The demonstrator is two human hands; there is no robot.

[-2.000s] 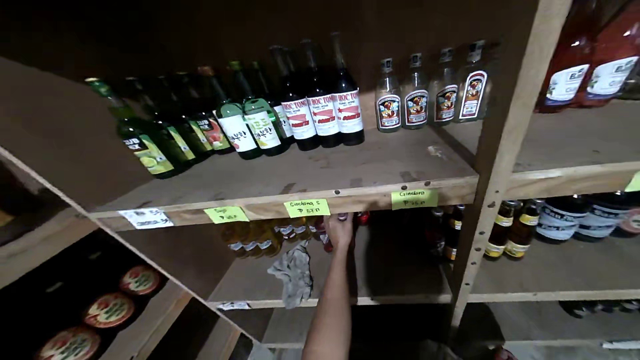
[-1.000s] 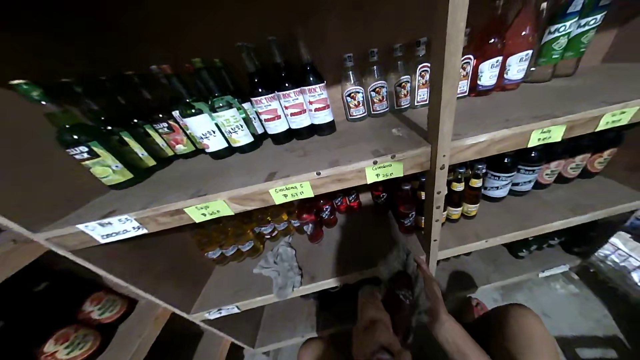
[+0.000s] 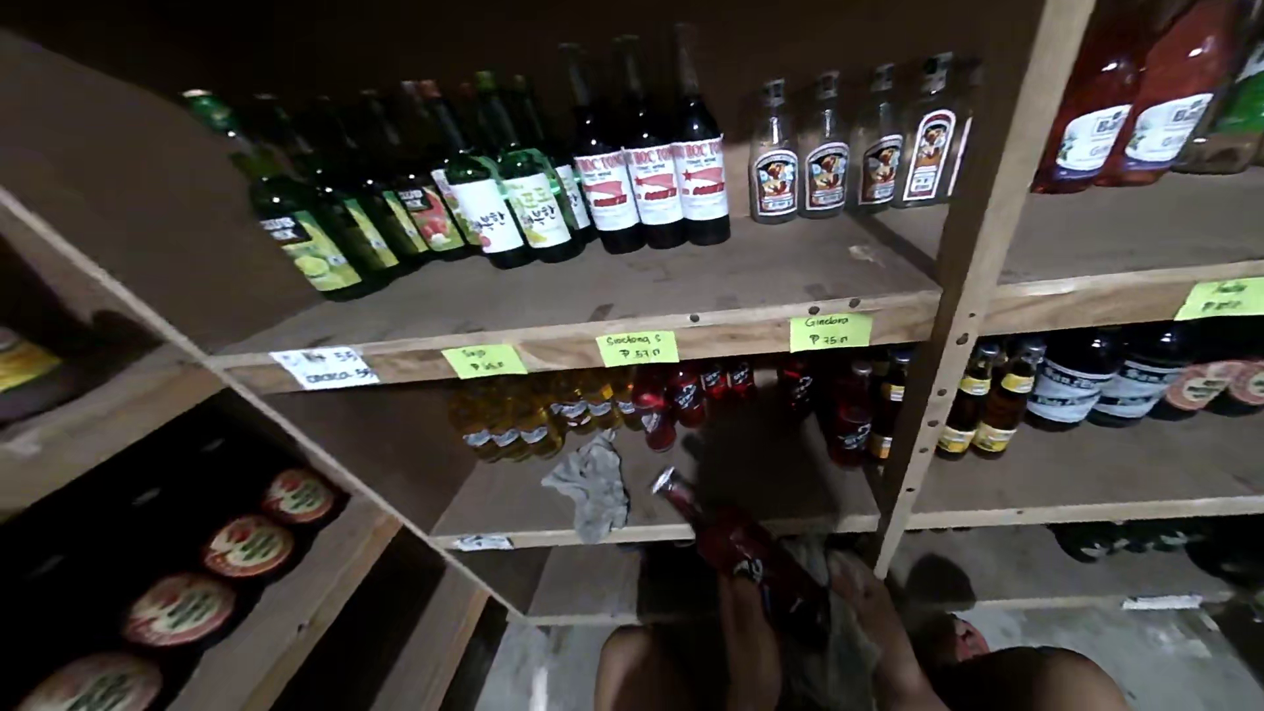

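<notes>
A red glass bottle (image 3: pixel 750 563) with a silvery cap lies tilted in front of the lower shelf, its neck pointing up and left. My left hand (image 3: pixel 748 617) grips its side from below. On the bottle's right, my right hand (image 3: pixel 857 592) holds a grey cloth (image 3: pixel 839 632) against it. Another grey rag (image 3: pixel 595 484) hangs over the lower shelf's front edge. Behind it stand amber bottles (image 3: pixel 504 430) and similar red bottles (image 3: pixel 657 410). One more red bottle (image 3: pixel 851 420) is near the wooden upright.
Green bottles (image 3: pixel 316 247), dark bottles with white-and-red labels (image 3: pixel 657 188) and clear bottles (image 3: pixel 775 173) line the upper shelf (image 3: pixel 592 316). A wooden upright (image 3: pixel 948 326) divides the shelves. Brown bottles (image 3: pixel 1005 400) stand right of it. Dark round-labelled bottles (image 3: pixel 247 543) fill the left shelf.
Two seconds ago one hand reached in under the upper shelf. Now both hands are back in front of the lower shelf, with the red bottle and the cloth plainly in them.
</notes>
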